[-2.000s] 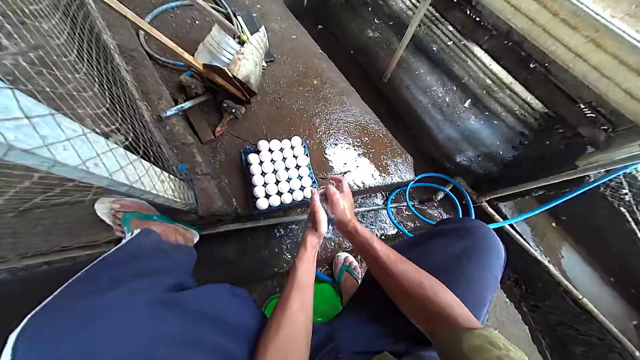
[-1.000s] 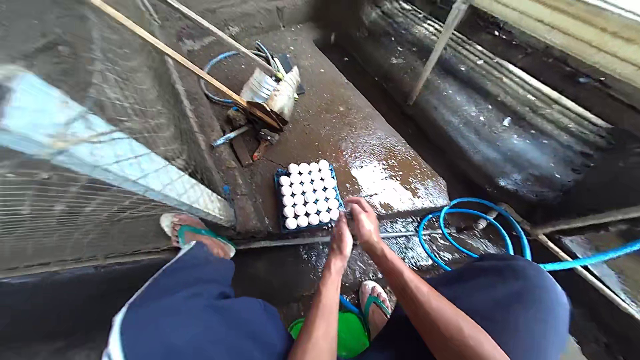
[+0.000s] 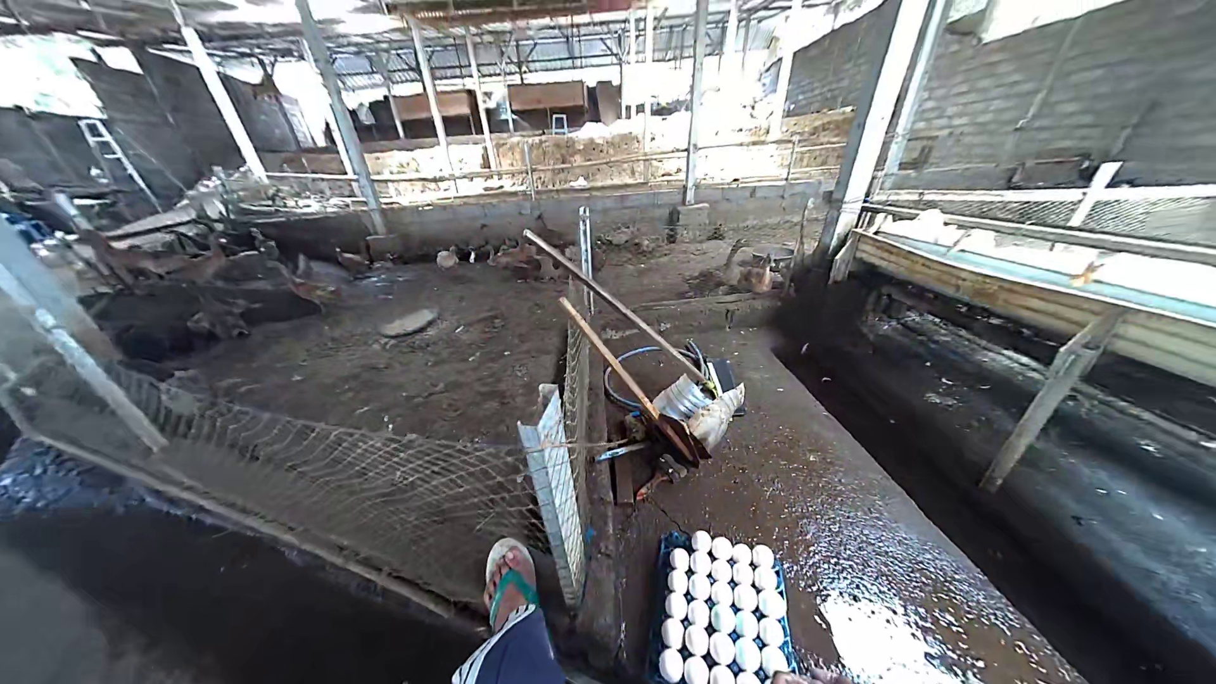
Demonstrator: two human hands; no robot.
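White eggs (image 3: 722,619) fill a blue plastic egg tray (image 3: 657,608) on the wet concrete walkway, at the bottom of the head view. Just a sliver of fingers (image 3: 815,676) shows at the lower edge, by the tray's bottom right corner. Whether these belong to my left hand, my right hand or both cannot be told, nor whether they touch an egg. Palms and wrists are out of frame.
My sandalled foot (image 3: 510,575) is left of the tray, beside a netting fence (image 3: 380,475) with a metal post (image 3: 553,494). Beyond the tray lie long-handled tools (image 3: 679,432) and a hose loop (image 3: 617,380). Chickens (image 3: 513,258) stand farther back; a dark gutter (image 3: 855,399) runs right.
The view has swung up to the wider shed. Both hands, earlier close together by the tray's lower right corner, have mostly left the frame; the blue hose at right and the green container are out of view.
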